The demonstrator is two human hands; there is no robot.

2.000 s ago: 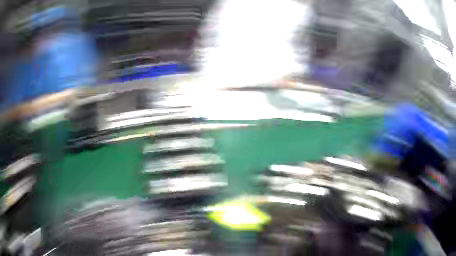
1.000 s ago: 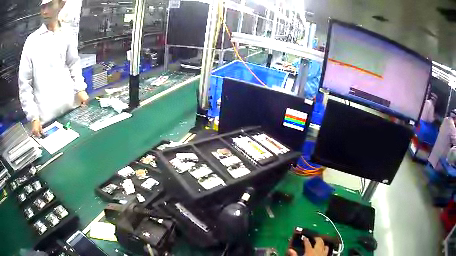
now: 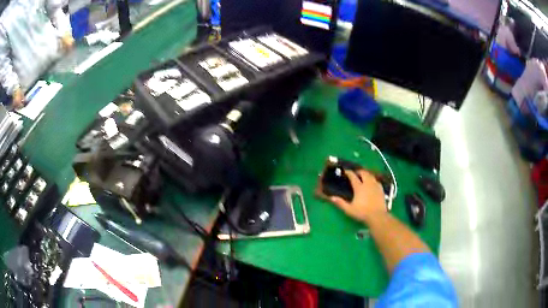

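My right hand point(image 3: 363, 195) reaches in from the lower right, in a blue sleeve, and lies on the brown-edged test fixture point(image 3: 327, 187) with a dark top. Its fingers are on a small black piece point(image 3: 337, 182) at the fixture's top; how firmly they hold it cannot be told. A thin white cable point(image 3: 387, 159) curves beside the fixture. My left hand is not in view.
The metal-framed plate point(image 3: 297, 210) with black coiled cable lies left of the fixture. A black component tray point(image 3: 174, 114) is behind it. Keyboard point(image 3: 408, 141) and mouse point(image 3: 415, 209) are right. White paper with a red stick point(image 3: 114, 281) lies lower left. Another person's hand point(image 3: 18, 97) is far left.
The view has swung down and right, so the fixture and bench appear higher in the picture. More of my right arm shows. My right hand is still at the fixture.
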